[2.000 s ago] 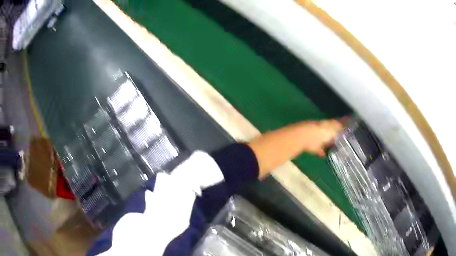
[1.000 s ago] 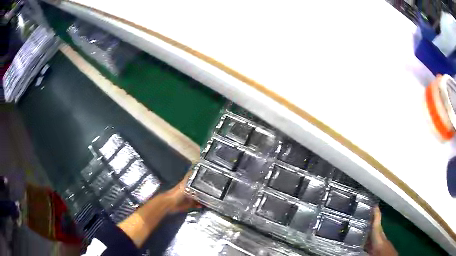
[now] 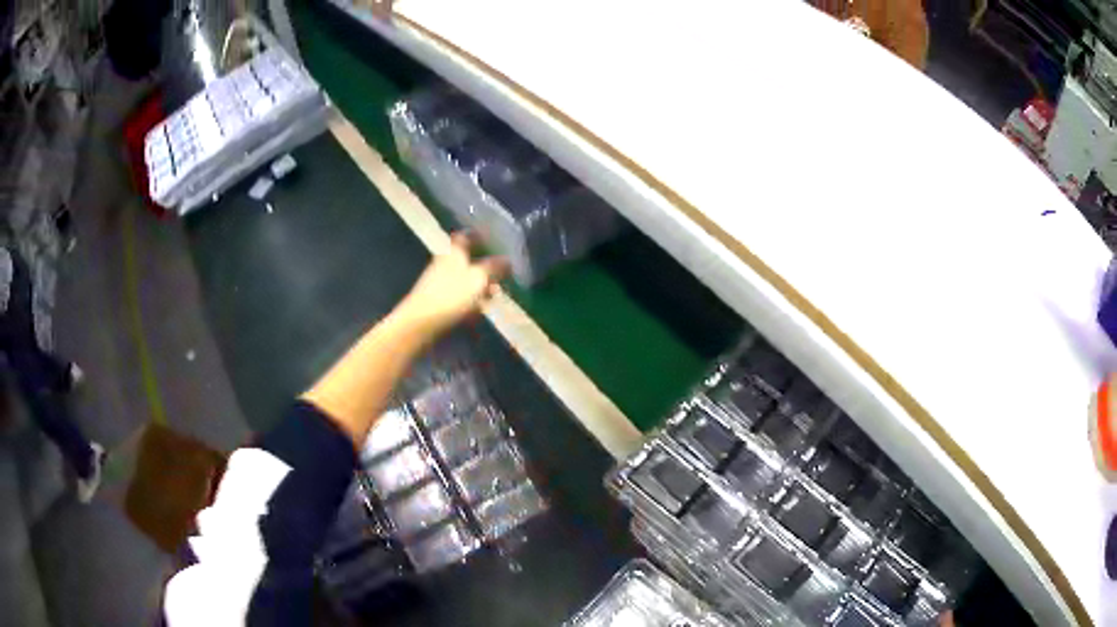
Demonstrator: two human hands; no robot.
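Note:
A thick stack of clear blister trays with dark parts in some pockets [image 3: 772,527] lies at the lower right, partly under the white shelf. My left hand [image 3: 459,284] is bare and empty, fingers apart, over the pale rail beside another clear tray stack [image 3: 490,184] on the green conveyor. A gap to that stack is hard to judge. A small bit of my right hand [image 3: 946,619] shows at the bottom edge by the near stack; its grip is hidden. A flat clear tray [image 3: 447,472] lies on the dark worktop below my left forearm.
The raised white shelf [image 3: 784,135] overhangs the conveyor. White trays [image 3: 239,116] are stacked at the worktop's far end, with small pieces beside them. Another clear tray stack [image 3: 643,600] is at the bottom. A brown carton [image 3: 172,484] stands on the floor. A person's legs show at left.
My left hand has let go of the near tray stack and moved up and left towards the far stack. The view has shifted, and my right hand is now almost out of the picture.

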